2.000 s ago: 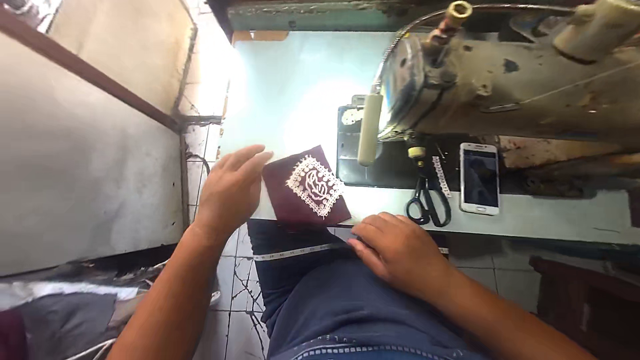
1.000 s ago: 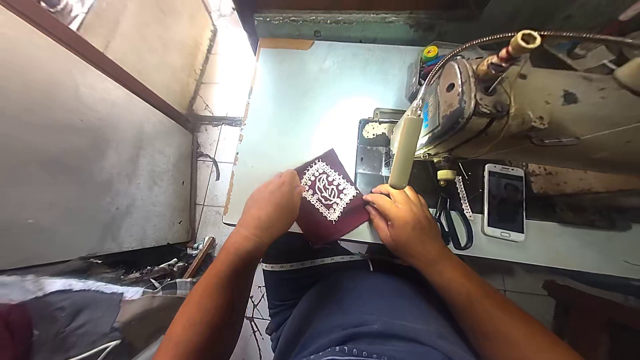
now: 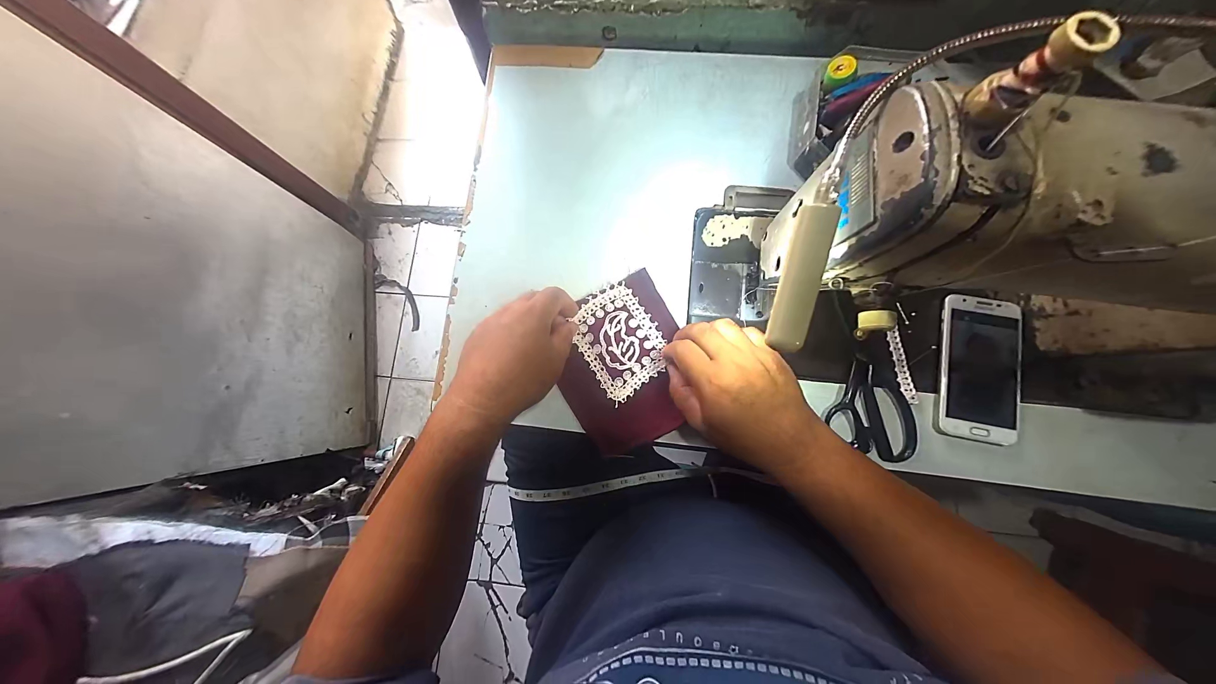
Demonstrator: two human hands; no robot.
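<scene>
A maroon fabric piece [image 3: 617, 418] with a square of white lace trim [image 3: 619, 382] around a white looped motif lies at the table's front edge, its lower corner over the edge. My left hand [image 3: 518, 351] pinches its left side at the lace corner. On the opposite side my right hand [image 3: 736, 385] has its fingertips on the lace's right corner; its thumb is partly hidden. The sewing machine [image 3: 912, 190] stands just right of the fabric, with its bed plate [image 3: 717, 275] beside my right hand.
Black-handled scissors [image 3: 872, 408], a lace strip [image 3: 901, 366] and a white smartphone [image 3: 980, 370] lie right of my right hand. A bin with thread [image 3: 807, 123] stands behind the machine head. A measuring tape [image 3: 608, 486] crosses my lap. Cloth [image 3: 161, 589] is heaped at lower left.
My right hand has moved from near my lap at the table edge onto the fabric's right side. My left hand, earlier beside the fabric, now grips it. The view has shifted.
</scene>
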